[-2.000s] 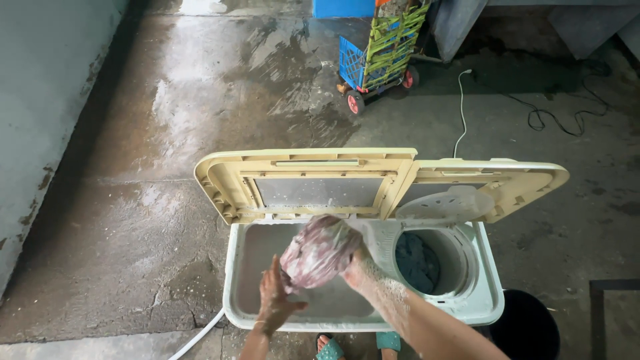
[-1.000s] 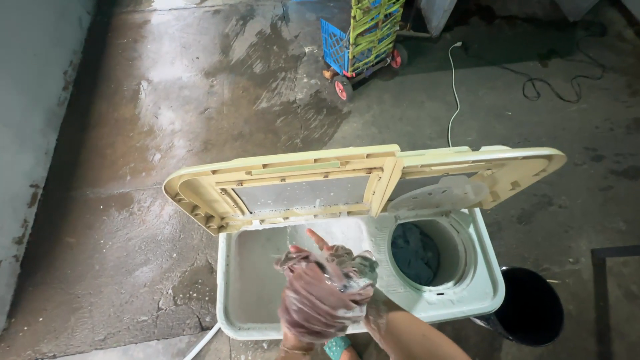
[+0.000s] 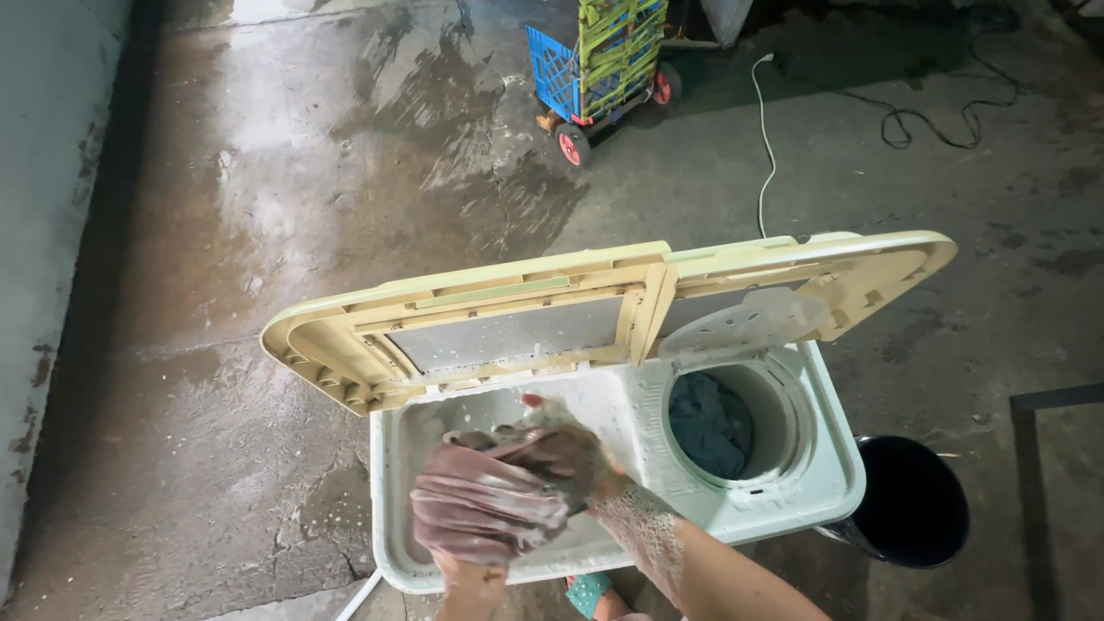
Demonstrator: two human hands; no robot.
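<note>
Over the wash tub (image 3: 604, 405) of a twin-tub washing machine, a wet, soapy, mauve-brown cloth (image 3: 483, 509) is bunched between both hands. My left hand (image 3: 470, 561) grips its lower left side, fingers mostly hidden by the fabric. My right hand (image 3: 595, 470) holds the right side; a fingertip shows above the cloth and suds coat the wrist and forearm. Dark blue cloth (image 3: 709, 427) lies in the round spin tub on the right. Both yellowed lids (image 3: 509, 285) stand raised behind the tubs, and a translucent spin cover (image 3: 742, 323) leans by the right one.
A black bucket (image 3: 914, 500) stands right of the machine. Farther off are a wheeled cart (image 3: 621, 60) with a blue crate, a white cord (image 3: 763, 147) and a dark cable (image 3: 975, 112) on the wet concrete floor. A wall (image 3: 52, 172) runs along the left.
The cloth, a rounded bundle two seconds ago, is now spread into folds over my left hand. The hands have shifted relative to each other around it.
</note>
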